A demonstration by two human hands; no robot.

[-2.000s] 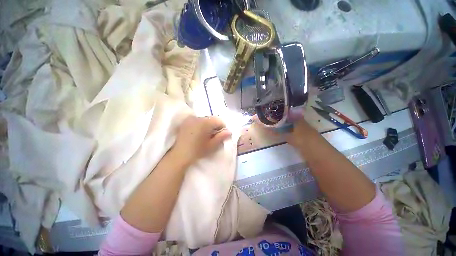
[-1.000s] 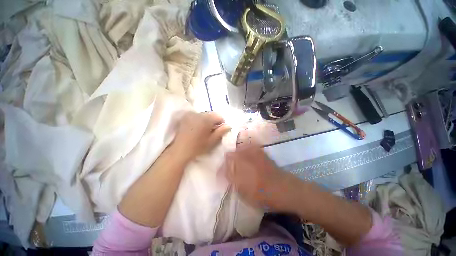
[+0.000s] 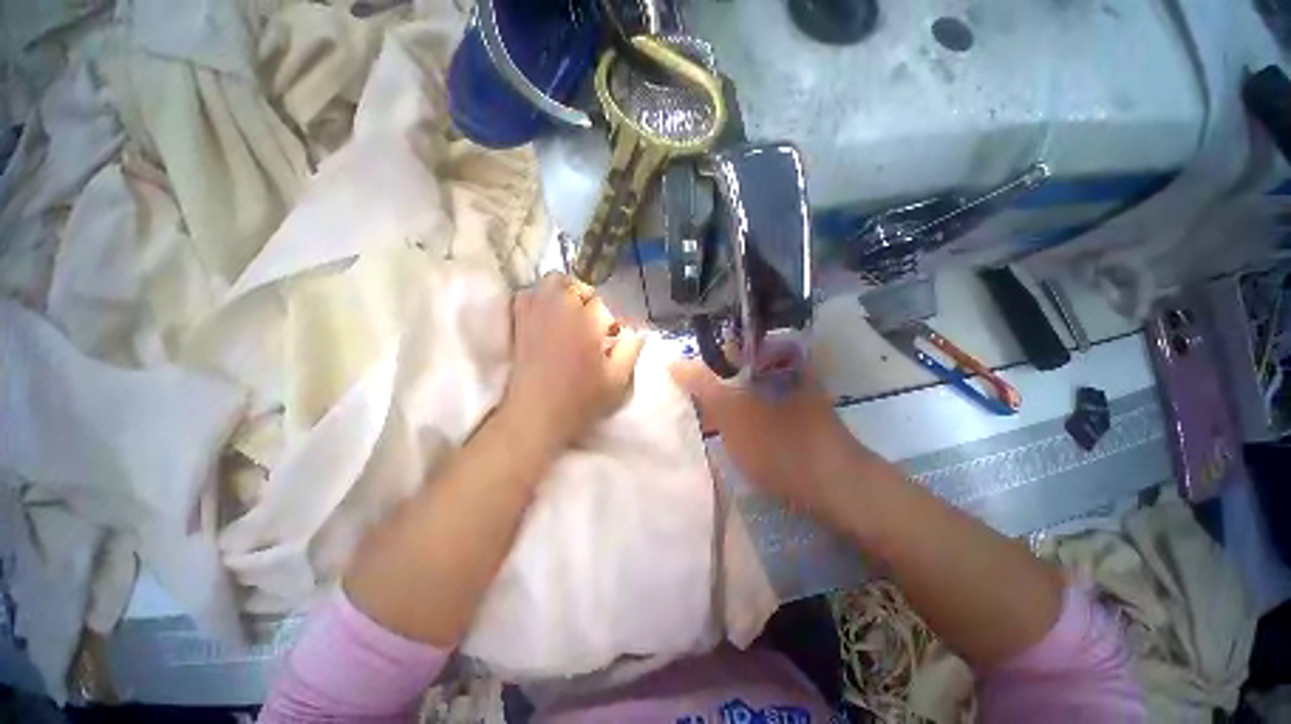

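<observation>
A cream-pink fabric panel [image 3: 609,538] lies under both hands at the sewing machine [image 3: 934,99] and hangs over the table's front edge. My left hand [image 3: 566,347] has curled fingers on the fabric, left of the bright needle spot. My right hand [image 3: 758,417] is at the fabric's right edge, with its fingertips just below the chrome guard [image 3: 772,241], which partly hides them. The needle and presser foot cannot be made out.
A cream fabric heap [image 3: 184,283] covers the left. A brass key [image 3: 637,142] and blue tag [image 3: 510,71] hang above the hands. Snips [image 3: 963,375], a black tool [image 3: 1026,318], a small black part [image 3: 1087,417] and a phone [image 3: 1192,403] lie right.
My right hand has moved from the lower fabric up and right to the chrome guard. My left hand has shifted slightly up. The view has shifted, and the fabric's lower right edge lies differently.
</observation>
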